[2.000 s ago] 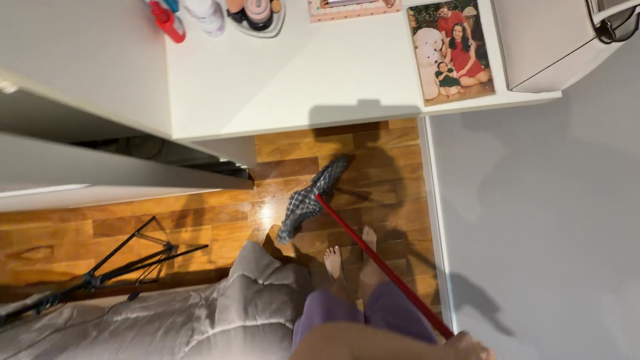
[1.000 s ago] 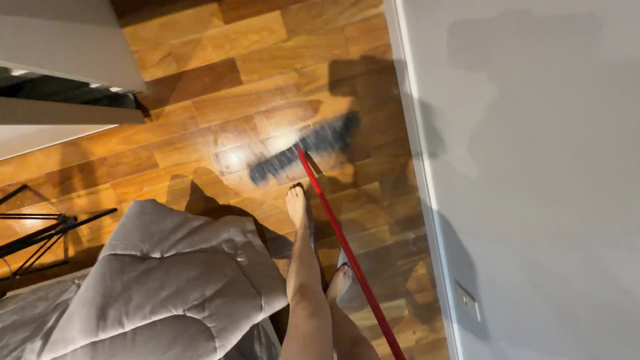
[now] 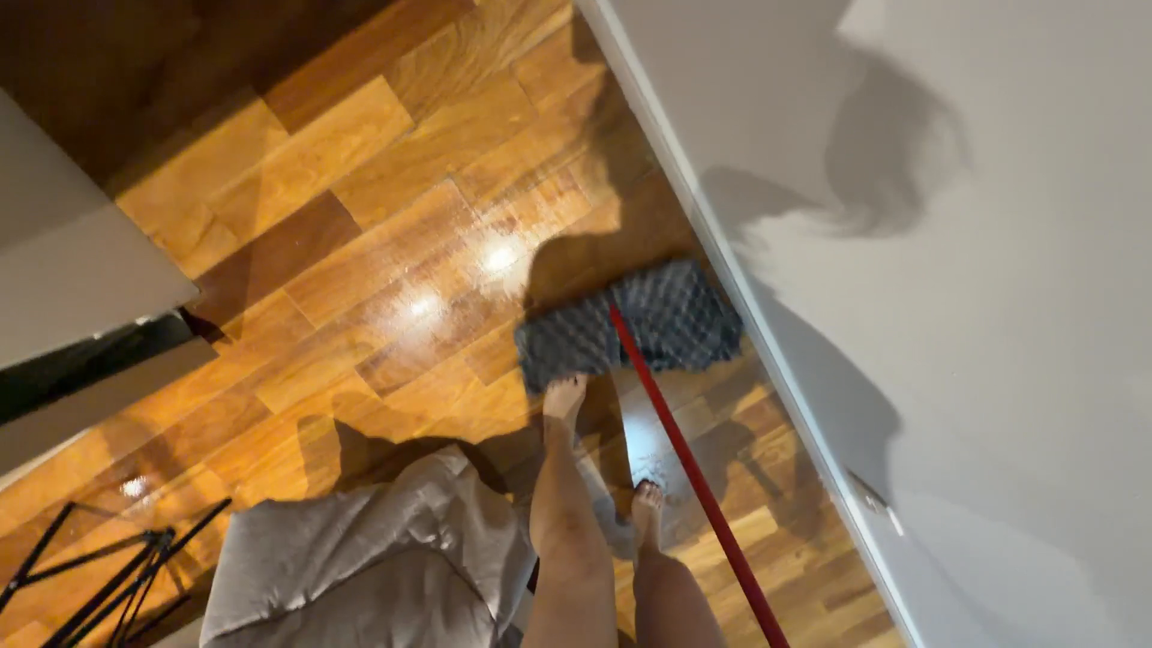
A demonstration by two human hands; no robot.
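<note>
A long red pole [image 3: 697,477] runs from the bottom edge up to a dark checked cloth [image 3: 679,315] lying spread on the wooden floor [image 3: 342,216]. The cloth's right end is close to the baseboard, and its lower left edge is at the toes of my forward foot [image 3: 565,400]. Whatever the cloth covers at the pole's end is hidden. Neither my left hand nor my right hand shows; the pole's upper part leaves the view at the bottom.
A grey quilted cover [image 3: 360,576] hangs at the lower left, beside a black folding metal stand [image 3: 135,558]. A pale furniture panel [image 3: 81,234] juts in from the left. Along the right runs a wall [image 3: 1017,315] with a white baseboard [image 3: 720,243] and a socket.
The desk with the photo has left the view, which has shifted a lot. The cloth on the pole is now close to the baseboard. A hand near the pole's lower-right end, seen earliest, is out of view.
</note>
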